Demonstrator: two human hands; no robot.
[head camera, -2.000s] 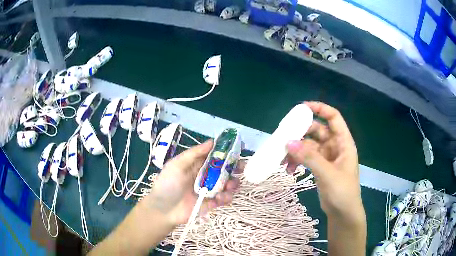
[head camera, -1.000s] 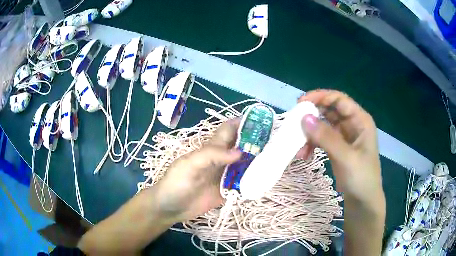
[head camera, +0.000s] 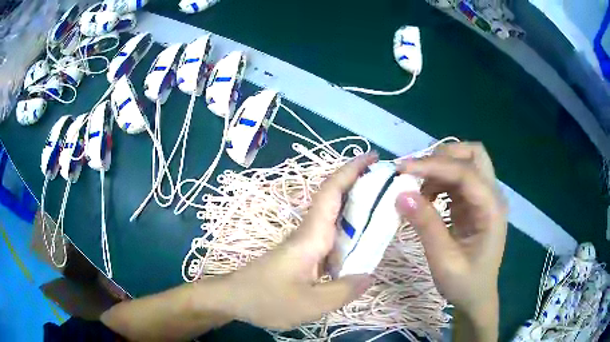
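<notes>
My left hand (head camera: 294, 267) holds the white oval housing (head camera: 358, 207) from its left side, a blue mark showing on its shell. My right hand (head camera: 461, 220) holds the plain white back cover (head camera: 388, 230) by its upper right, thumb on its face. The cover lies along the housing's open side, with a dark gap between them. The circuit board and battery are hidden. A large heap of pinkish cords (head camera: 247, 214) lies beneath and around both hands.
Open white units (head camera: 251, 127) with cords stand in rows at left. A grey rail (head camera: 348, 110) separates the bench from the green belt (head camera: 321, 40), where a white unit with a cord (head camera: 408, 50) lies. Units are piled at lower right (head camera: 575, 300). A plastic bag (head camera: 20, 40) is at far left.
My left hand has turned the housing edge-on, hiding its inside, and the cover is now against its open side. The unit on the belt has shifted right in view.
</notes>
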